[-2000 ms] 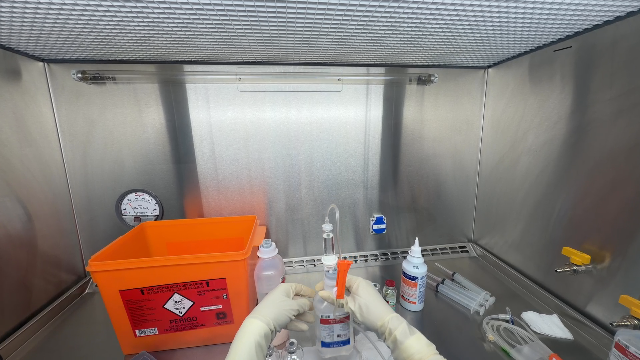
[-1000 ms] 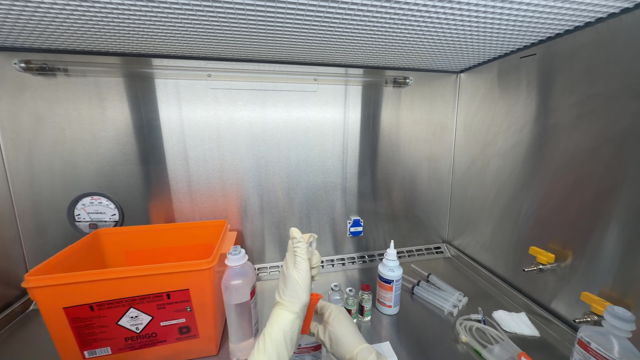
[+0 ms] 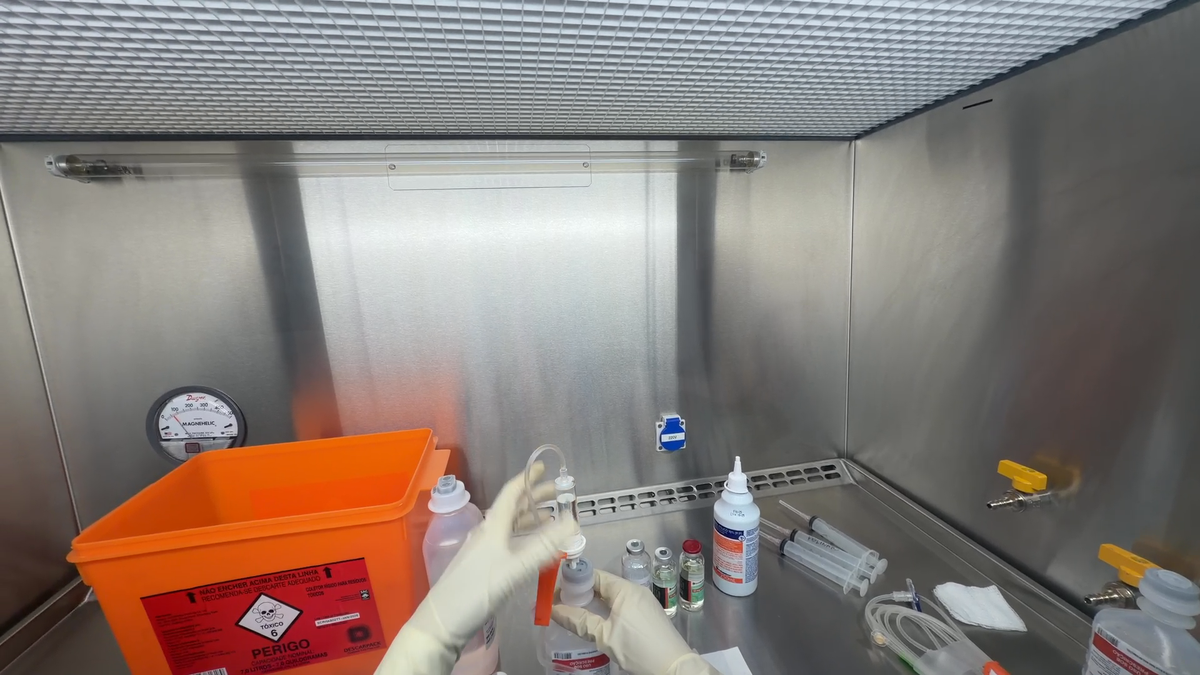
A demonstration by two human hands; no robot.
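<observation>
My gloved left hand (image 3: 492, 553) is closed around the clear drip chamber (image 3: 565, 497) of an infusion set, whose tubing loops above it. Beneath the chamber stands a clear plastic solution bottle (image 3: 574, 637), with my gloved right hand (image 3: 628, 623) wrapped about its neck and shoulder. An orange plastic strip (image 3: 546, 589) hangs beside the bottle neck, between the hands. The chamber's lower end meets the bottle top; how far it is inserted cannot be told. Left of the hands is a pinkish plastic bottle (image 3: 450, 534), partly behind my left hand.
An orange sharps container (image 3: 253, 525) stands at left. Several glass vials (image 3: 664, 577) and a white dropper bottle (image 3: 737, 539) stand right of the hands. Farther right lie syringes (image 3: 830, 548), coiled tubing (image 3: 900, 619), gauze (image 3: 980, 606) and another solution bottle (image 3: 1139, 628). Yellow-handled valves (image 3: 1022, 476) project from the right wall.
My left hand, raised over the bottle a second ago with the chamber hidden, is now lower, and the chamber and looped tubing show. My right hand remains near the bottle's top.
</observation>
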